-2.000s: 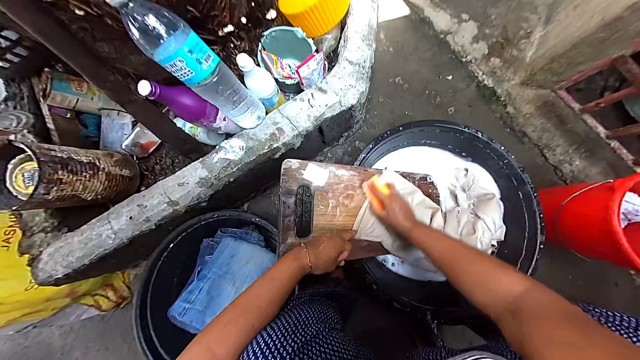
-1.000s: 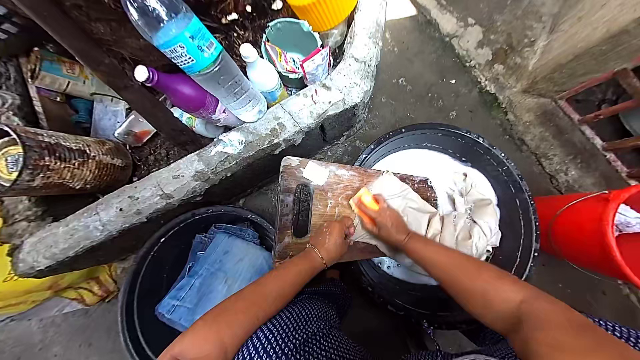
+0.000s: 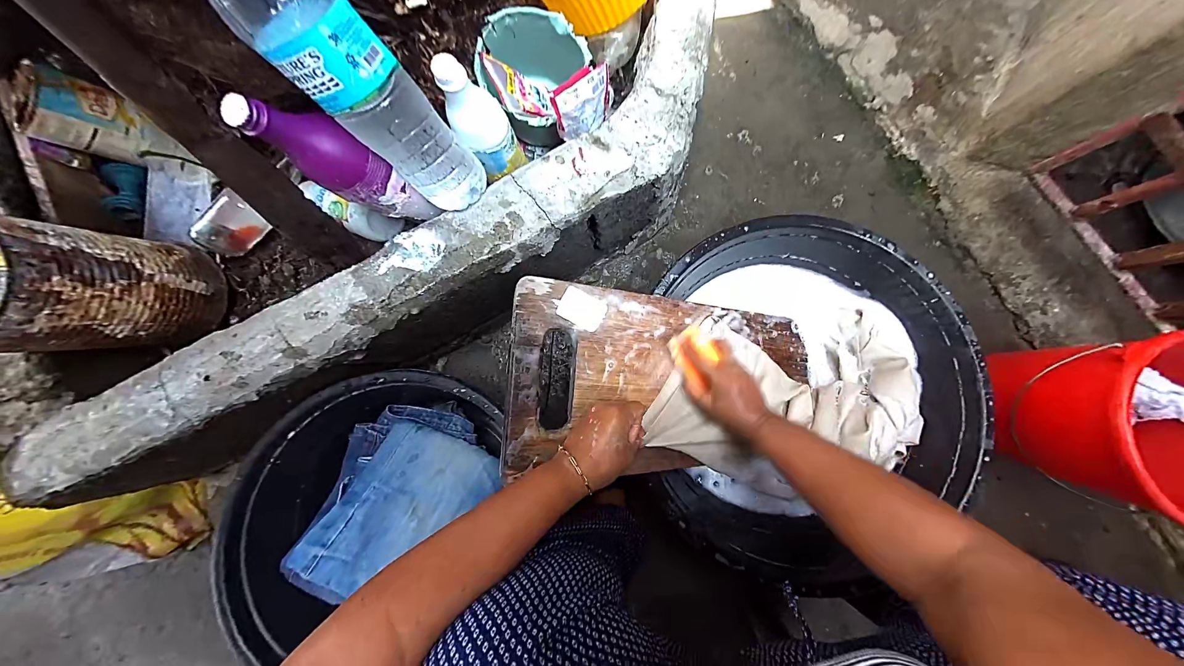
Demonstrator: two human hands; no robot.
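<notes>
My left hand (image 3: 606, 444) grips the end of a beige cloth garment (image 3: 856, 388) at the lower edge of a wooden board (image 3: 610, 356). My right hand (image 3: 726, 384), partly blurred, holds an orange brush or scrubber (image 3: 698, 356) against the cloth. The board has a slot handle and leans over a black tub (image 3: 962, 370) of white suds, where the rest of the garment lies. A piece of white soap (image 3: 582, 307) rests at the board's upper left. Soapy streaks mark the wood.
A second black basin (image 3: 245, 518) with folded blue denim (image 3: 398, 509) stands at lower left. A red bucket (image 3: 1064, 407) is at the right. Behind runs a low concrete curb (image 3: 370, 296) bearing a plastic water bottle (image 3: 398, 111), a purple bottle (image 3: 324, 153) and a white bottle (image 3: 476, 116).
My right hand has moved the orange scrubber over the cloth, while my left hand stays at the board's lower edge. The cloth's end now reaches my left hand.
</notes>
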